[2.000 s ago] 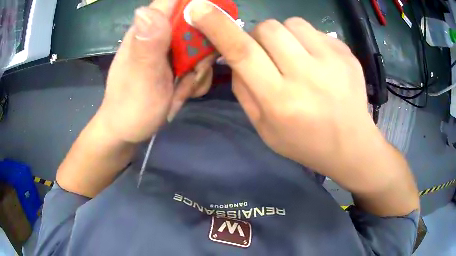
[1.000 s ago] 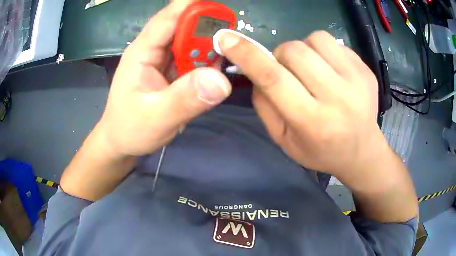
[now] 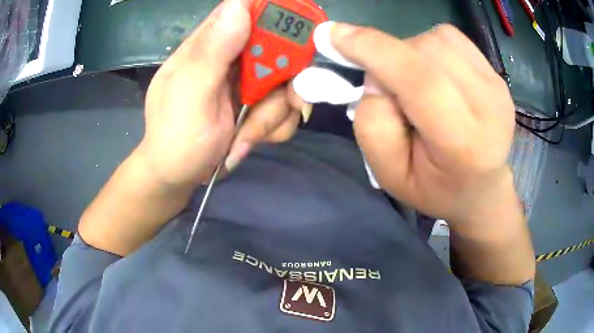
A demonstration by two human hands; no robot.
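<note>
A red digital probe thermometer (image 3: 277, 62) is held above the bench edge, its grey LCD facing up with dark digits that look like 799. Three grey buttons show below the display. Its thin metal probe stem (image 3: 208, 195) points down over my lap. My left hand (image 3: 189, 110) grips the red body from the left side, fingers behind it. My right hand (image 3: 433, 114) pinches a white cloth (image 3: 327, 86), with the index fingertip covered in white at the display's right edge. Part of the cloth is hidden in the palm.
The dark green bench top (image 3: 156, 29) lies behind. A thick black cylinder (image 3: 485, 32), red-handled tools (image 3: 505, 16) and black cables (image 3: 544, 123) are at the right. Clear ribbed trays (image 3: 527, 162) are beside my right wrist. A blue container (image 3: 29, 240) is at lower left.
The thermometer has turned so its display and buttons show fully. My left thumb has moved off the front to its upper left side. My right hand has shifted right, showing more white cloth.
</note>
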